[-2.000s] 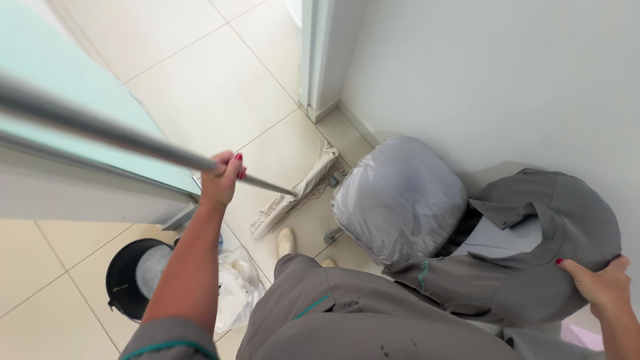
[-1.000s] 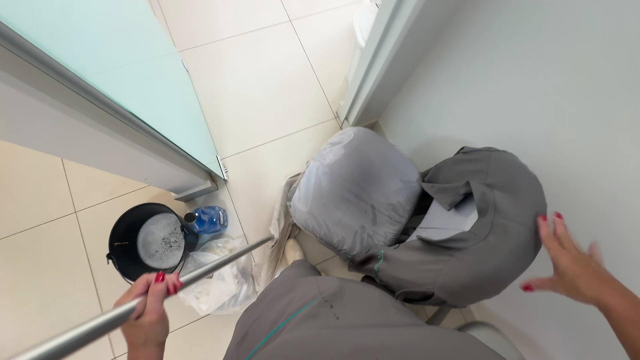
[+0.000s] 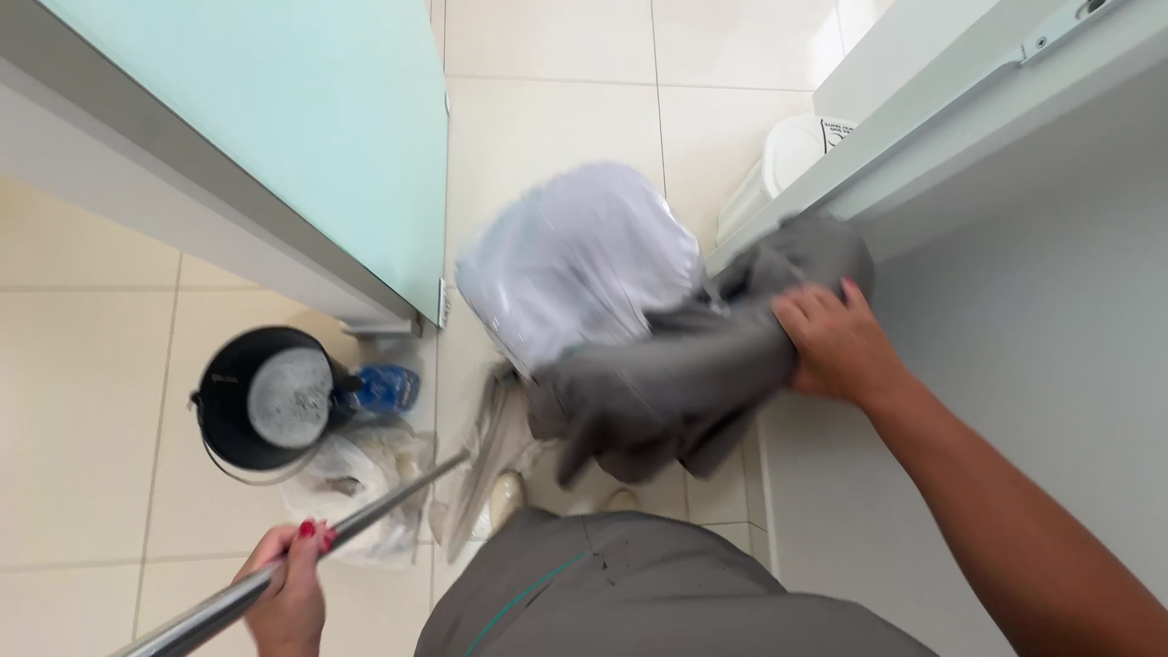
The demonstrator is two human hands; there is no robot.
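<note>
My left hand (image 3: 287,579) is closed around a metal pole (image 3: 392,502), which slants to a floor squeegee with a pale cloth (image 3: 488,456) beside my shoe. My right hand (image 3: 835,342) presses on a dark grey cloth cover or garment (image 3: 675,392), blurred by motion; its fingers bend over the fabric and seem to grip it. The grey cloth lies against a bulky item wrapped in shiny pale plastic (image 3: 584,255), perhaps a chair back. What stands under the cloth is hidden.
A black bucket (image 3: 219,392) of foamy water stands on the tiles at left, with a blue bottle (image 3: 388,388) and a clear plastic bag (image 3: 365,484) beside it. A glass panel (image 3: 347,137) edges the passage. A white bin (image 3: 789,160) is behind the door frame (image 3: 912,164).
My right hand, off the grey cloth with fingers spread one second ago, is now on it. The wrapped item and cloth have moved forward, toward the doorway. The view has shifted.
</note>
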